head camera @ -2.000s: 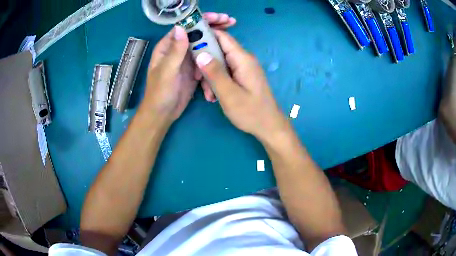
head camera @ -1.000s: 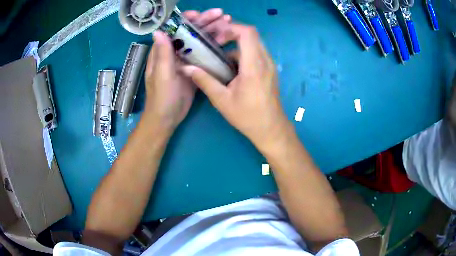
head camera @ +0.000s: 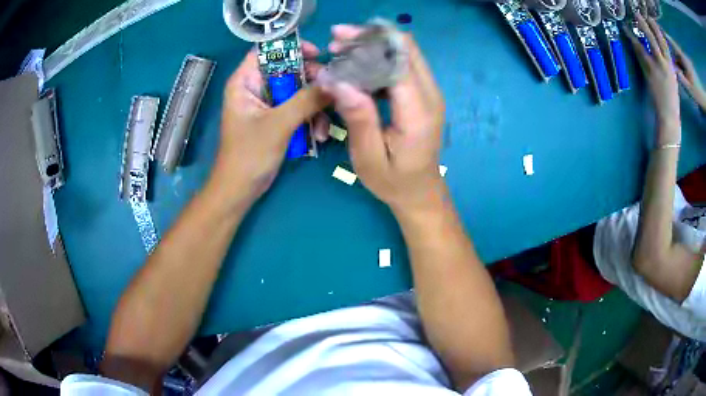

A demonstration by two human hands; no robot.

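Observation:
A handheld fan unit [head camera: 277,62] is in my left hand [head camera: 259,128], its round head at the top, its handle open with the green circuit board and blue battery showing. My left hand is closed around the handle. My right hand [head camera: 399,116] holds a blurred grey-beige piece [head camera: 368,58], which looks like the handle shell, to the right of the unit and apart from it. Its far end is hard to make out. Two pale yellow pads [head camera: 344,175] lie on the table just below my hands.
Two handle shells [head camera: 183,112] lie left of my arm. Another shell [head camera: 48,139] lies by the cardboard box [head camera: 35,255]. Several open fan units [head camera: 561,50] lie at the upper right, with another person's hands [head camera: 662,69] beside them. White pads [head camera: 385,257] lie on the table.
The shell has come off the fan unit, and the board and battery now show. My right hand has moved away with the piece. Pale pads now show below my hands; another person's hands reach the units.

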